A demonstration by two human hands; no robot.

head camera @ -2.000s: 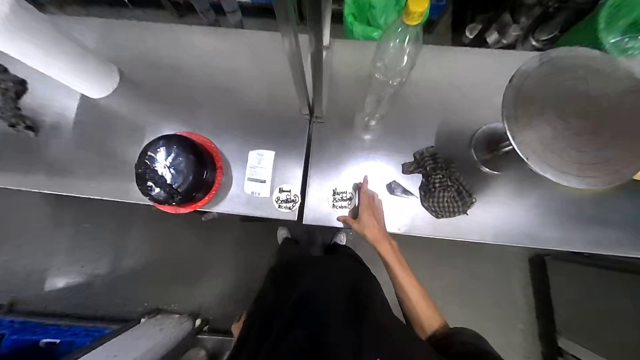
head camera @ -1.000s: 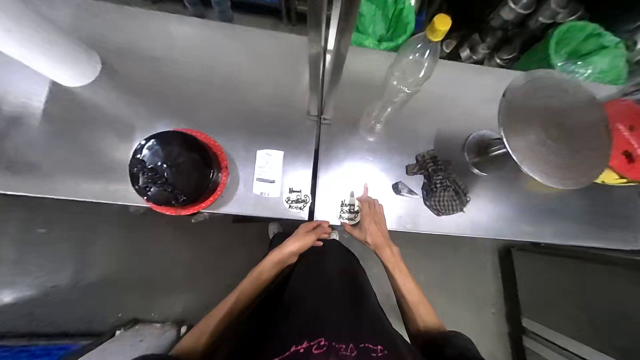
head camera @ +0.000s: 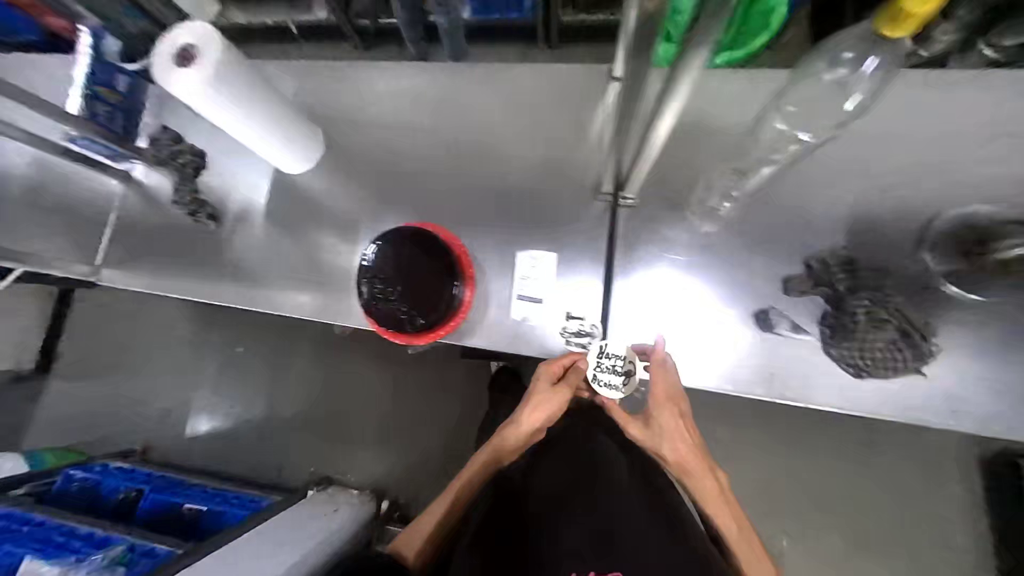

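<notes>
A round white plaque [head camera: 613, 370] with dark hand-written lettering is held between my two hands, just off the front edge of the steel table. My left hand [head camera: 554, 390] pinches its left rim, and my right hand [head camera: 660, 400] grips its right side, with the index finger extended upward. A second lettered white plaque [head camera: 578, 332] lies on the table just behind my left hand. Farther left, a glossy dark glazed cake [head camera: 410, 278] rests on a red scalloped board [head camera: 466, 280] near the edge. Between cake and plaques lies a printed paper slip [head camera: 534, 284].
On the right are a checked cloth [head camera: 872, 332], a piping bag or similar small cone [head camera: 780, 323], a clear plastic bottle [head camera: 800, 120] and a round stand [head camera: 976, 252]. A white paper roll [head camera: 240, 96] lies back left. Metal posts [head camera: 632, 120] rise behind the table seam. Blue crates [head camera: 160, 496] stand lower left.
My left hand has come in from the lower left to the plaque. The right-hand plaque, on the table earlier, is now lifted and held at the table edge. The view has shifted left.
</notes>
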